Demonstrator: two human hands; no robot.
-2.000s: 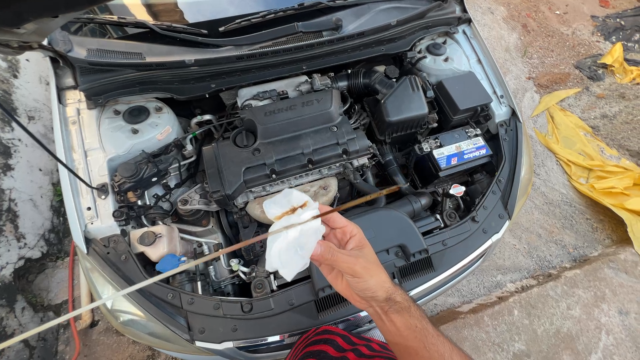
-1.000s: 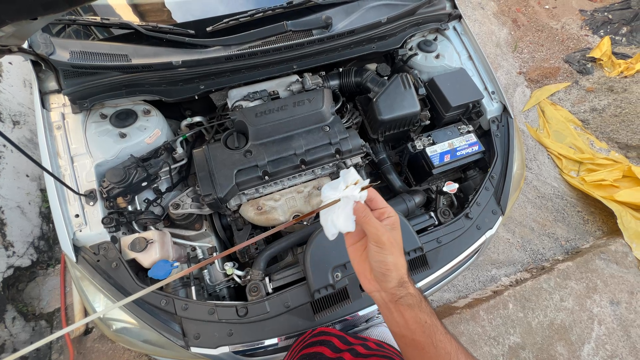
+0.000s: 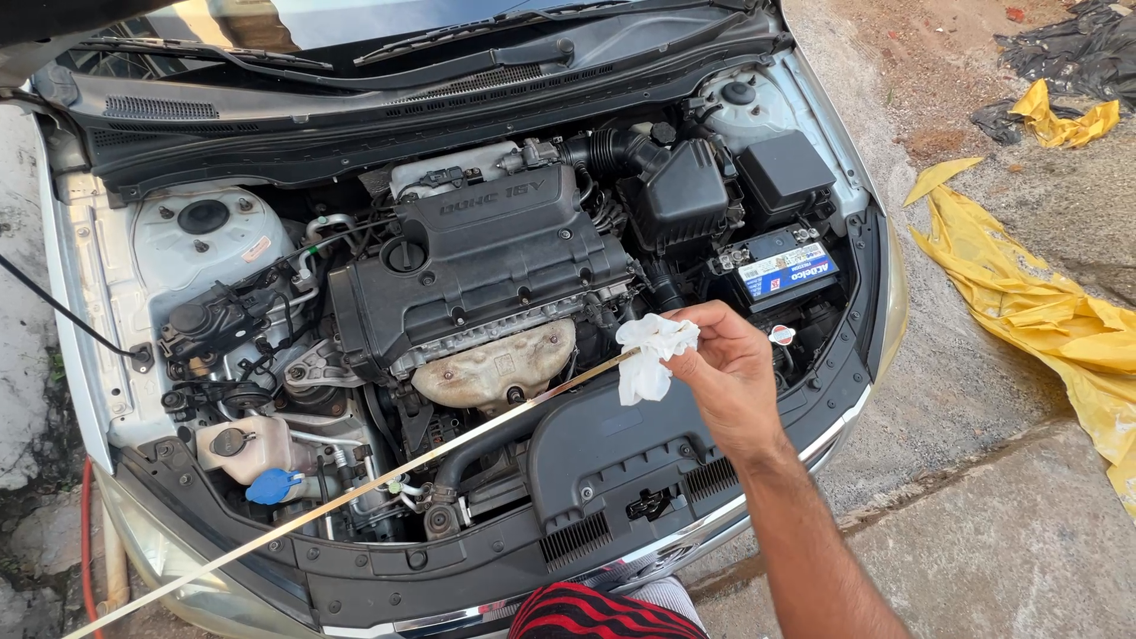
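Above the front of the engine bay, my right hand (image 3: 729, 377) pinches a crumpled white paper tissue (image 3: 646, 383) between thumb and fingers. The tissue wraps the far end of an oil dipstick (image 3: 373, 485), a long thin metal strip that runs down to the lower left edge of the view. My left hand is out of view. Below the strip lie the black engine cover (image 3: 497, 240), the exhaust manifold heat shield (image 3: 497, 362) and the black air intake duct (image 3: 621, 444). The oil filler cap (image 3: 406, 256) sits in place on the engine.
A battery (image 3: 786, 266) and an air filter box (image 3: 679, 197) stand at the bay's right. A coolant or washer reservoir (image 3: 257, 448) with a blue cap (image 3: 274, 485) is at lower left. The hood prop rod (image 3: 67, 311) crosses the left side. Yellow plastic sheeting (image 3: 1021, 293) lies on the ground.
The tissue was spread open with a brown stain showing; it is now bunched around the dipstick's end. My right hand has moved up and right over the engine bay.
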